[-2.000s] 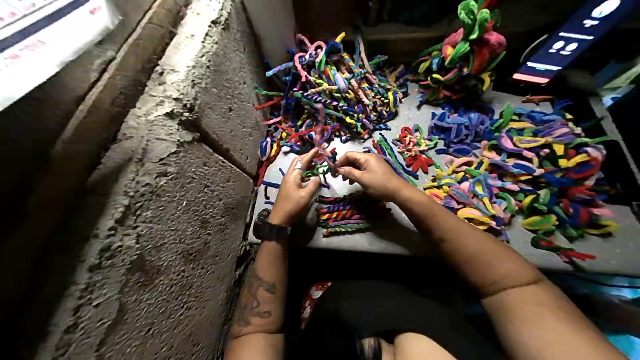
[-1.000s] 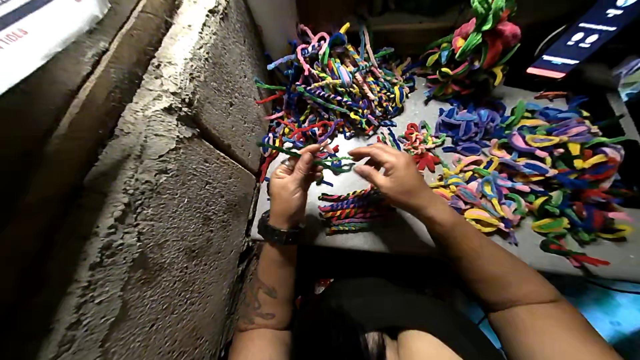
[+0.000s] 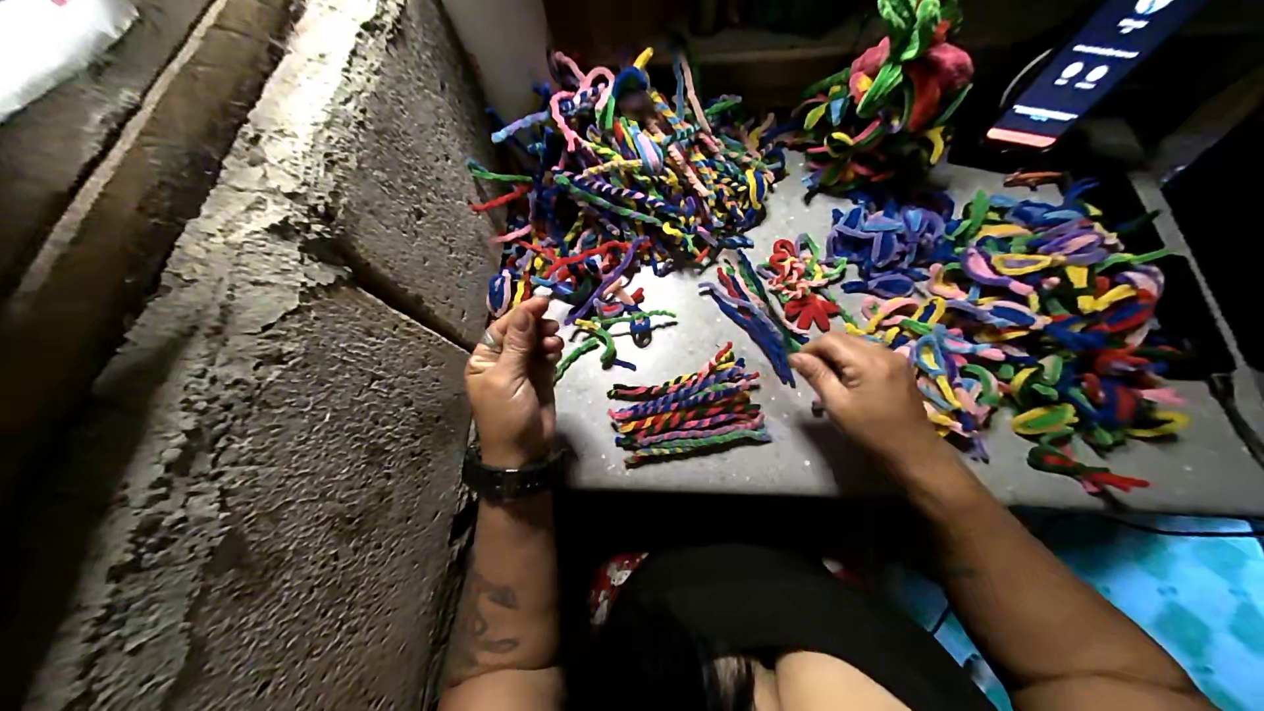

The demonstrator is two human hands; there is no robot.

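Note:
My left hand (image 3: 515, 370) is raised at the table's left edge, thumb against curled fingers; whether something small is between them cannot be told. My right hand (image 3: 854, 390) has thumb and finger pinched at the lower end of a small bunch of blue, purple and green pipe cleaners (image 3: 752, 321); its grip is unclear. Between the hands lies a neat row of twisted multicoloured pipe cleaners (image 3: 691, 410). Just above that row are loose green and blue twisted pieces (image 3: 617, 331). A small red, pink and green group of bent pieces (image 3: 805, 281) lies above my right hand.
A large heap of twisted pipe cleaners (image 3: 662, 158) fills the back left. Looped pieces (image 3: 1047, 306) cover the right side. A pipe-cleaner bouquet (image 3: 904, 89) and a lit screen (image 3: 1076, 79) stand behind. A rough concrete block wall (image 3: 365, 395) borders the left.
My hands have moved apart, my right hand to the right. The green twisted piece between them a second ago is no longer held there; green pieces lie on the table.

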